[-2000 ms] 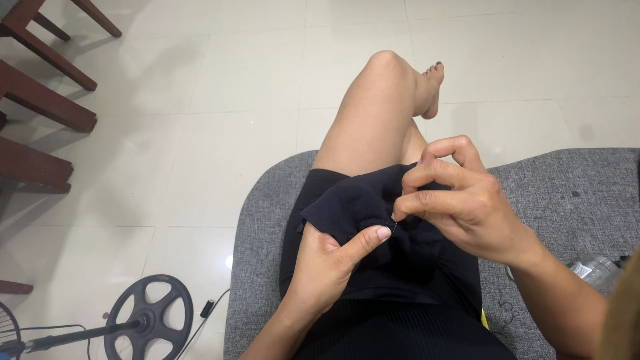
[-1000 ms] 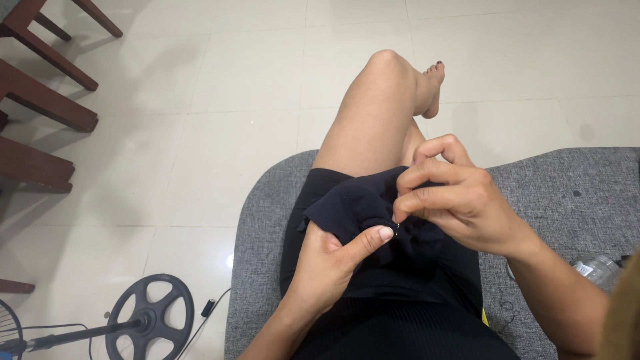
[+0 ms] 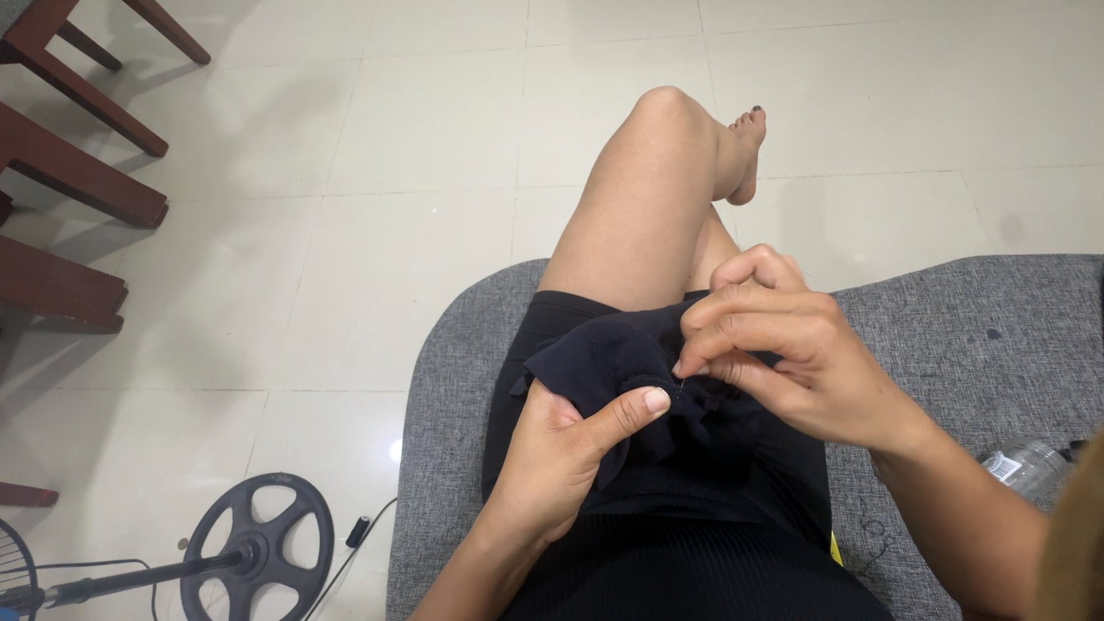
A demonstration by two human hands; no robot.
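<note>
A dark navy cloth (image 3: 595, 354) lies bunched over my lap, on black shorts. My left hand (image 3: 573, 444) holds it from the near left, with the fingers hidden under the fabric and the thumb lying on top. At the right, my right hand (image 3: 768, 345) pinches a thin, needle-like sliver (image 3: 681, 385) between thumb and forefinger, just above the cloth and close to my left thumb tip. The sliver is too small to make out fully, and any thread on it cannot be told.
I sit on a grey upholstered seat (image 3: 466, 388). A clear plastic container (image 3: 1031, 466) rests on it by my right forearm. A standing fan's round base (image 3: 257, 552) and a cable (image 3: 349, 561) are on the tiled floor at lower left. Wooden chair legs (image 3: 86, 177) stand at upper left.
</note>
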